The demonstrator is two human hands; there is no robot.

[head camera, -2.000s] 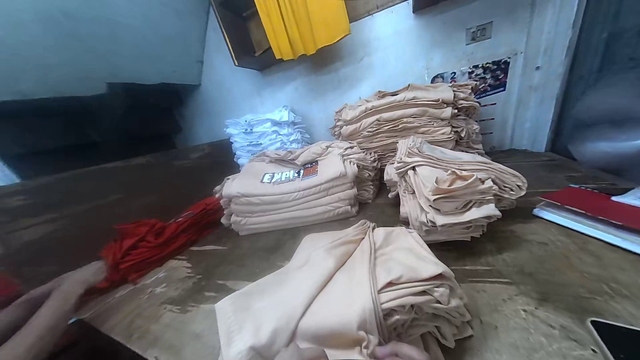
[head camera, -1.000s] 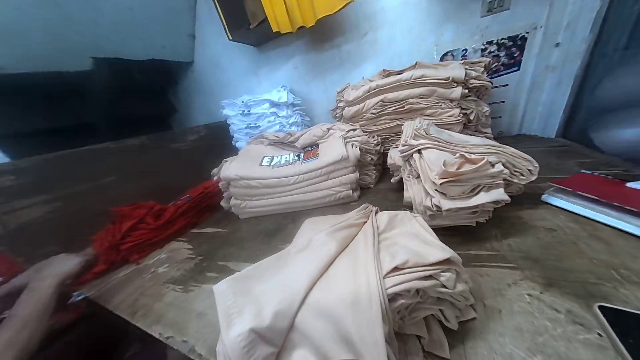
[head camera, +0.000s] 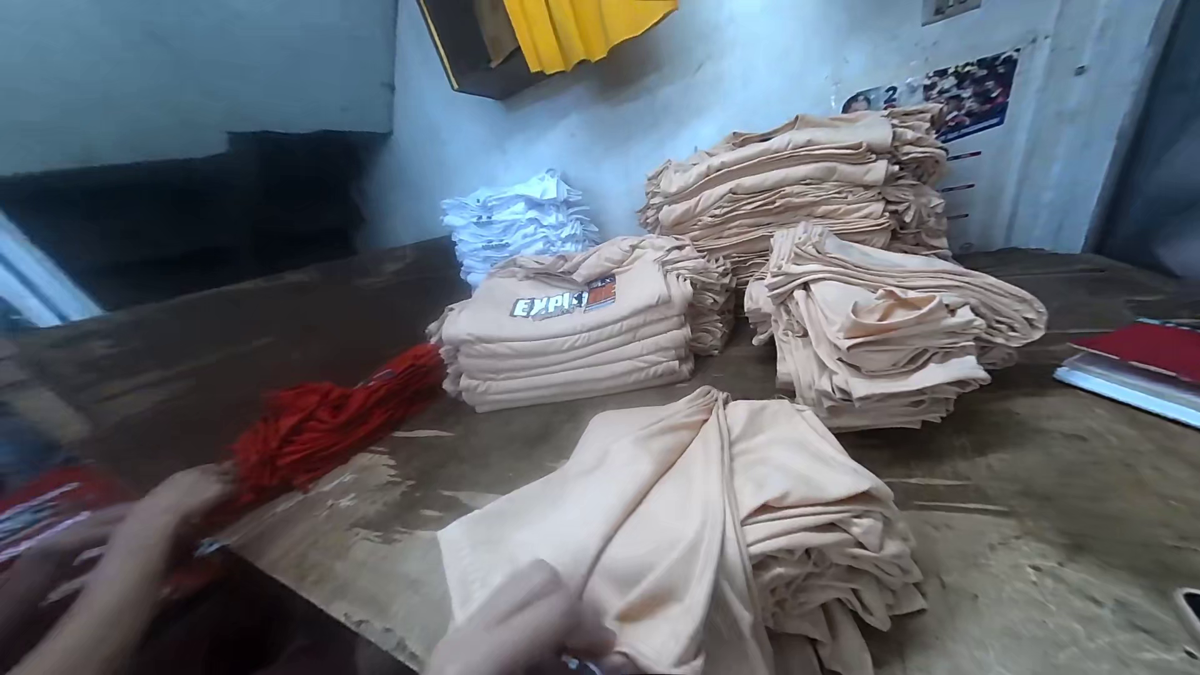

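My left hand (head camera: pixel 520 619), blurred, is at the bottom edge over the lower left part of a loosely folded peach cloth piece (head camera: pixel 656 525); whether its fingers grip the cloth cannot be told. A small shiny thing, too cut off to name, shows beside its fingers. My right hand is not visible. The peach piece lies on top of a bundle of similar cloth (head camera: pixel 825 553) on the worn wooden table (head camera: pixel 1031 534). Behind it stand a stack of folded peach garments with a print (head camera: pixel 572 347) and another peach stack (head camera: pixel 872 328).
A co-worker's hands (head camera: pixel 178 497) are at a red cloth bundle (head camera: pixel 328 422) on the left. White folded cloths (head camera: pixel 516 225) and a tall peach pile (head camera: pixel 797 187) stand by the wall. A red book (head camera: pixel 1144 352) lies right; a phone-like object's corner (head camera: pixel 1189 605) shows lower right.
My left hand has come into view at the bottom edge, where no hand showed one second ago. Two seconds ago fingers of both hands were at the cloth's lower edge.
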